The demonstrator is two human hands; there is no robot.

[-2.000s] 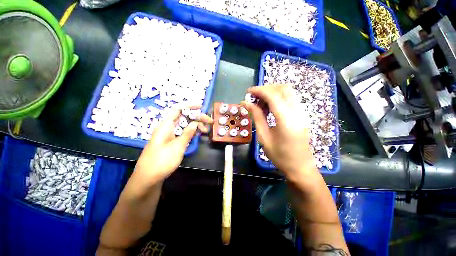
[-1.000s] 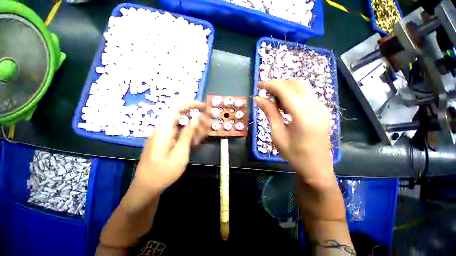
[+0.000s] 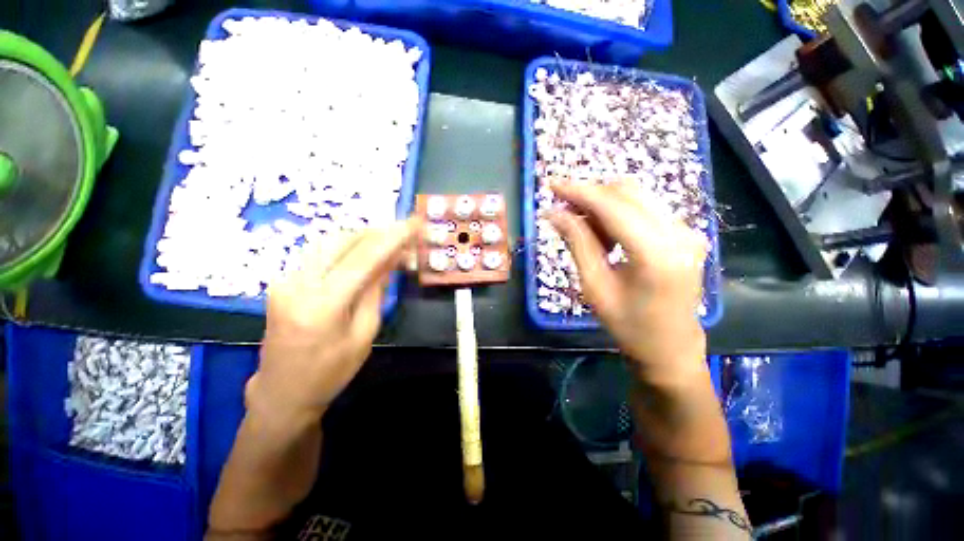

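Observation:
The orange-brown fixture block (image 3: 463,277) lies on the bench between two blue trays. Round white pieces fill the holes around its dark centre hole. Its pale handle (image 3: 468,391) points toward me. My left hand (image 3: 317,317) is at the block's left side, fingertips by its edge; whether it holds anything is hidden. My right hand (image 3: 640,275) is over the right tray (image 3: 711,291) of leaded components, thumb and forefinger close together; I cannot tell if a part is between them. The left tray (image 3: 169,211) holds white housings.
A silver press (image 3: 788,159) stands at right. A green fan (image 3: 90,148) is at left. A rear blue bin (image 3: 507,32) lies beyond the trays. Below the bench edge are a lower left bin (image 3: 95,486) of greyish pieces and a lower right bin (image 3: 814,423) with a clear bag.
The camera view has shifted, moving the bench items left and up. My left fingers have straightened and drawn together beside the block; the white pieces seen between them are now hidden. My right hand has moved over the right tray.

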